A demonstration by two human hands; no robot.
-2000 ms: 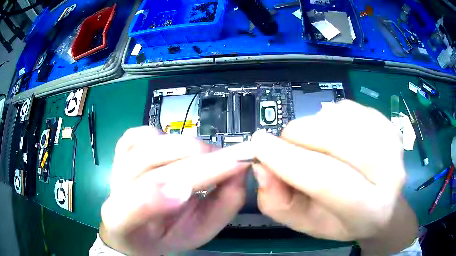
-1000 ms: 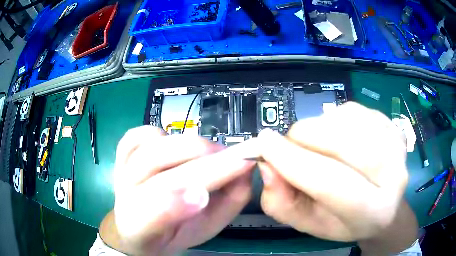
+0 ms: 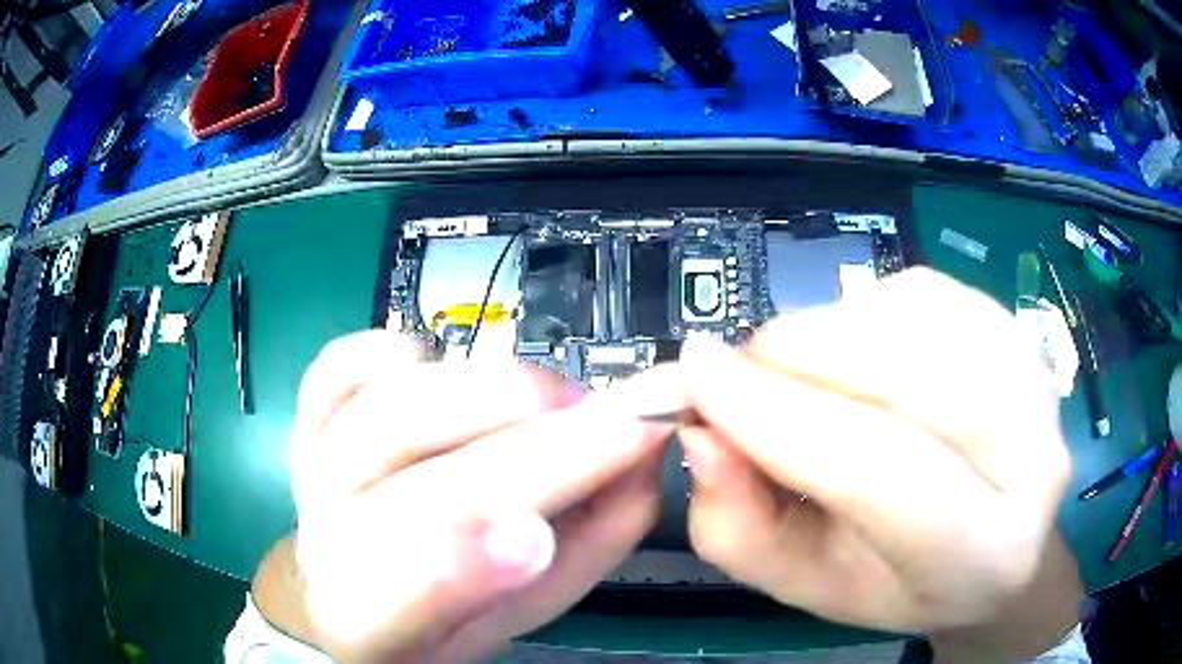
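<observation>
My left hand (image 3: pixel 454 480) and my right hand (image 3: pixel 875 454) meet at their fingertips above the laptop. A tiny dark grey part (image 3: pixel 664 416) shows between the fingertips, pinched from both sides; most of it is hidden by fingers. The opened laptop base (image 3: pixel 674 567) lies behind and below the hands. Its motherboard (image 3: pixel 706 288) shows a bare square processor area. A yellow-orange strip (image 3: pixel 469 314) and a thin black cable (image 3: pixel 495 279) lie at its left. The hands hide the lower half of the laptop.
Cooling fans (image 3: pixel 161 490) and a slim dark tool (image 3: pixel 240 337) lie at the left on the green mat (image 3: pixel 292 260). Blue and red pens (image 3: pixel 1141 503) lie at the right edge. A red bin (image 3: pixel 250 71) and a blue bin (image 3: pixel 473 59) stand behind.
Both hands have shifted very slightly right, still joined at the fingertips. Slightly more of the tiny part shows between them.
</observation>
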